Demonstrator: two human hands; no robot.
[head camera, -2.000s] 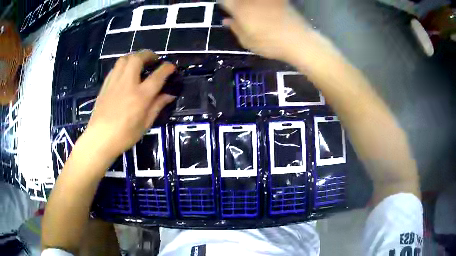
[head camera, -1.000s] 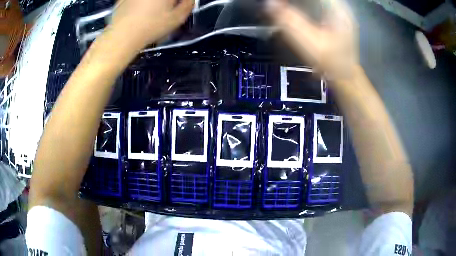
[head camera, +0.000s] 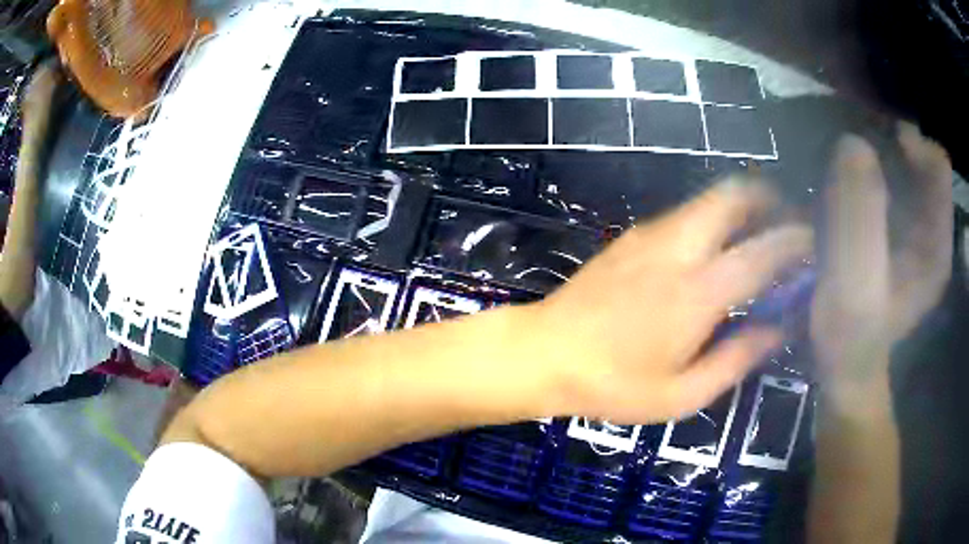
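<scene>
My left hand (head camera: 680, 308) reaches across the black tray to the right, blurred, its fingers around a dark, blue-edged phone front housing (head camera: 781, 303). My right hand (head camera: 887, 239) is just right of it, very blurred; whether it grips the housing is unclear. A die-cut sheet (head camera: 590, 122) of joined white-edged rectangles lies flat across the back of the blister tray (head camera: 340, 64). A row of housings with white frames, such as one housing (head camera: 774, 423), lies along the front, partly hidden by my left forearm. A tilted white frame (head camera: 240, 273) lies at the row's left end.
A bright white heap (head camera: 159, 234) with grid-like pieces lies along the left table edge. An orange round object (head camera: 122, 53) is at upper left. Another person's arm (head camera: 23, 202) and white sleeve show at far left. The pale bench edge curves across the top.
The view has shifted left. Both hands have moved from the back of the tray to its right side. The sheet now lies flat, released. The sideways housing has left its place in the tray.
</scene>
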